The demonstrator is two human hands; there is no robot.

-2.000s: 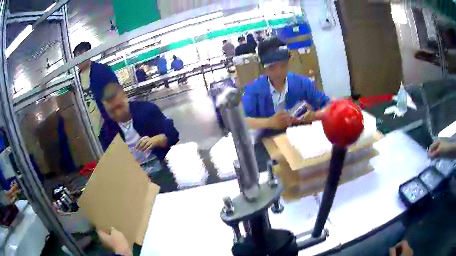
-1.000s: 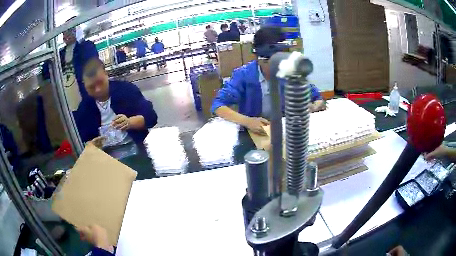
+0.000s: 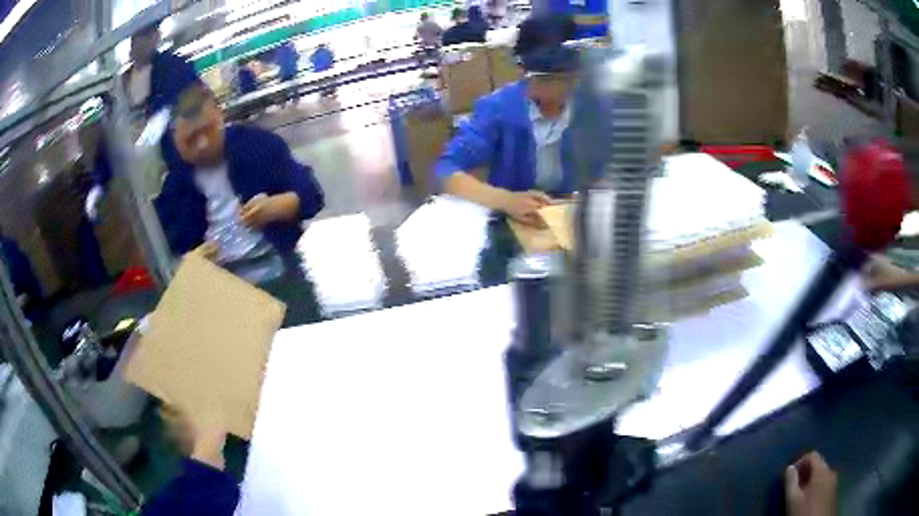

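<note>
My left hand [image 3: 198, 435], in a dark sleeve, grips the lower edge of a tan cardboard sheet [image 3: 210, 343], tilted up at the left of the bench. My right hand [image 3: 812, 486] is cut off by the bottom edge at the lower right; its fingers look bent and I cannot tell whether it holds anything. A black hand-lever press [image 3: 595, 393] with a steel spring stands between my hands, blurred. Its dark lever [image 3: 776, 348] leans right, with a red ball knob [image 3: 875, 194]. The press pad and base are out of view.
White lens stacks [image 3: 343, 264] stand beyond white sheeting [image 3: 383, 413]. A larger stack with cardboard layers [image 3: 705, 207] is behind the press. Black LED lamp units [image 3: 838, 345] lie right, near another person's hand [image 3: 892, 274]. Two people [image 3: 227, 191] [image 3: 534, 141] work opposite; a frame post is left.
My view has turned, and the press and knob appear further right. The cardboard sheet stays in my left hand and is turned flatter towards me. The blue-jacketed worker's hand has moved to the cardboard layers.
</note>
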